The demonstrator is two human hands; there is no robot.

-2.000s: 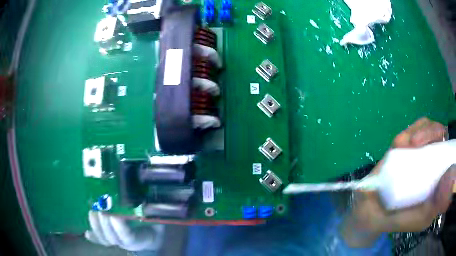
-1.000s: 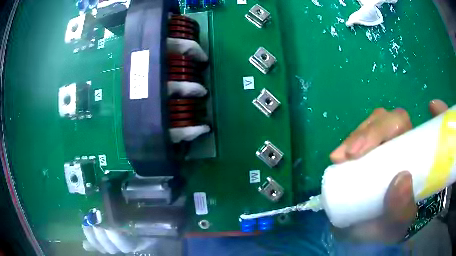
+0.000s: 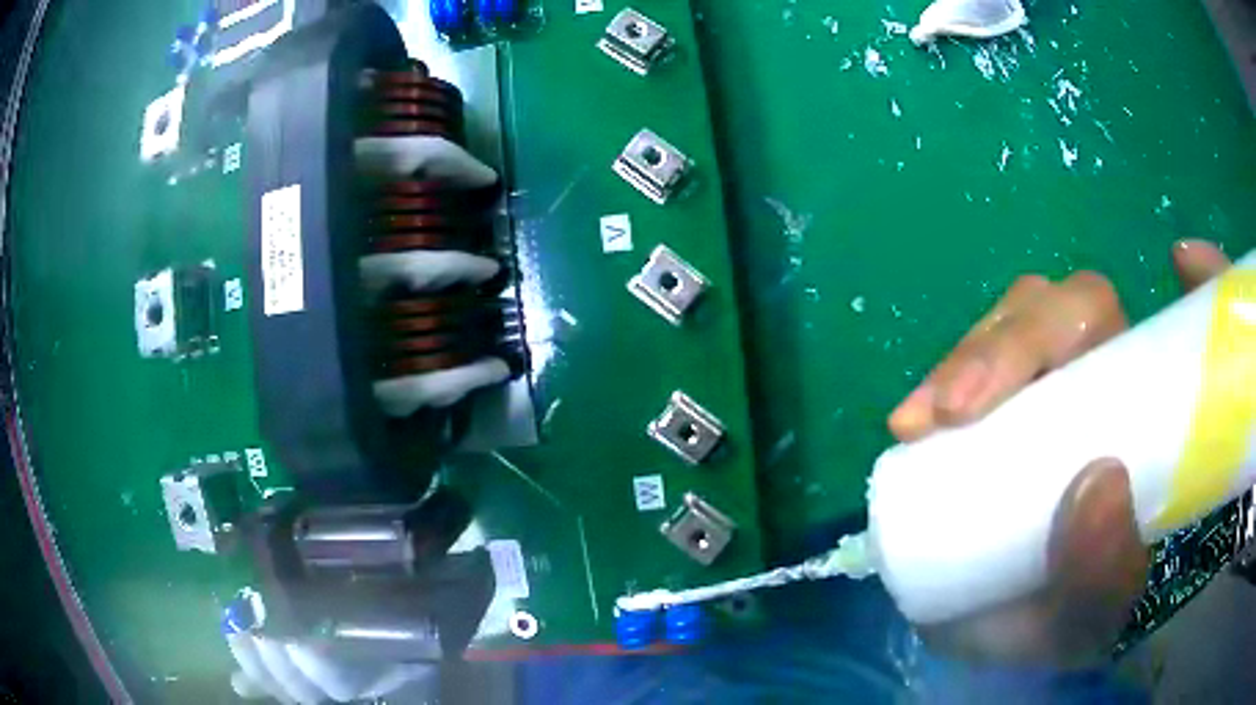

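Observation:
A green circuit board [image 3: 579, 358] lies in front of me, with a black oval choke [image 3: 310, 358] with copper windings and white adhesive between them. My right hand [image 3: 1047, 455], fingers bare, grips a white glue dispenser [image 3: 1019, 482] with a yellow band. Its thin nozzle [image 3: 744, 585] points left, its tip at the top of two blue capacitors [image 3: 658, 627] by the board's near edge. White glue shows at the tip. My left hand [image 3: 324, 671], in a white glove, is at the board's near left edge, partly hidden by it; whether it grips the board cannot be told.
White glue-smeared material [image 3: 971, 17] lies at the top right on the green mat [image 3: 950, 262], which is spotted with dried white glue. Smaller green boards [image 3: 1191, 585] show at the lower right, partly behind the dispenser. Silver screw terminals [image 3: 668, 285] line the board's right side.
The dispenser has moved left and the nozzle tip has come from beside the lower screw terminal onto the blue capacitors. The board has shifted left in view. My left hand stays at the near edge.

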